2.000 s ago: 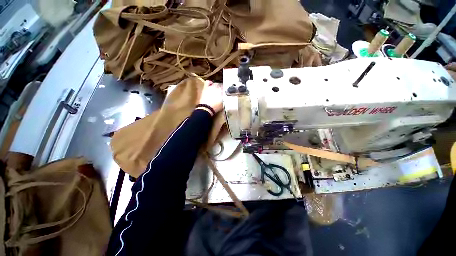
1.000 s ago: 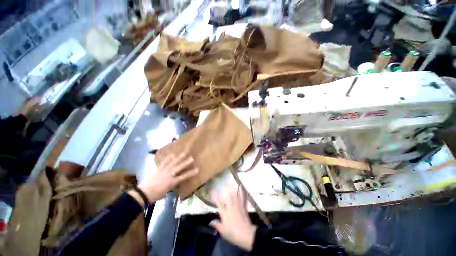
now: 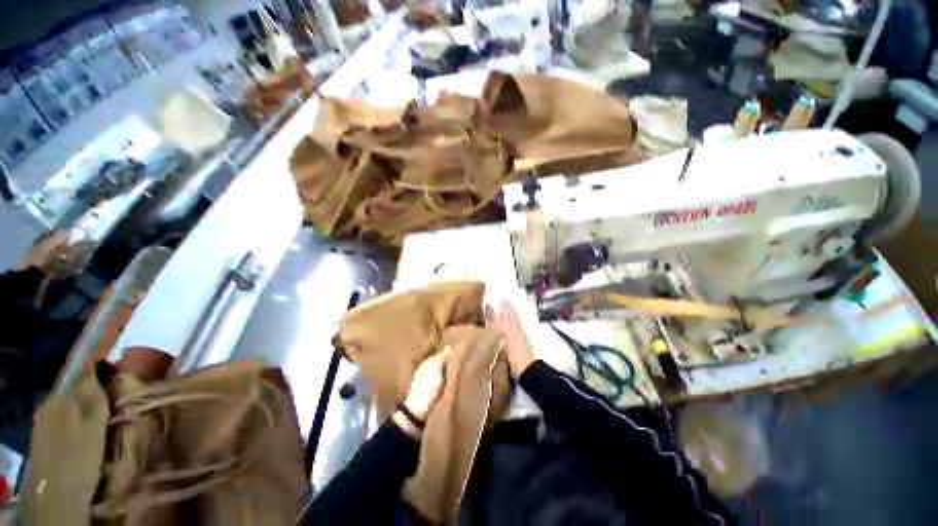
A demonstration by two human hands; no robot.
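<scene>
A tan-brown bag panel (image 3: 411, 324) lies over the front left of the machine table, its near part hanging down towards my lap. My left hand (image 3: 425, 388) grips a fold in the middle of the panel. My right hand (image 3: 509, 337) is at the panel's right edge, left of the needle area (image 3: 550, 303); whether its fingers hold the edge cannot be told. The off-white sewing machine (image 3: 710, 216) stands to the right. Dark scissors (image 3: 602, 365) lie on the machine bed, partly blurred.
A large heap of brown pieces (image 3: 411, 164) lies behind the table. More brown pieces with straps (image 3: 195, 442) hang at the left. An orange-tan strip (image 3: 669, 306) crosses the machine bed. A small black bottle with a yellow band (image 3: 665, 360) is beside the scissors. Another person's hand (image 3: 51, 252) shows at far left.
The panel has moved nearer to me, and its near part now hangs down. My left hand has moved right and gripped it. My right hand has moved up to its right edge.
</scene>
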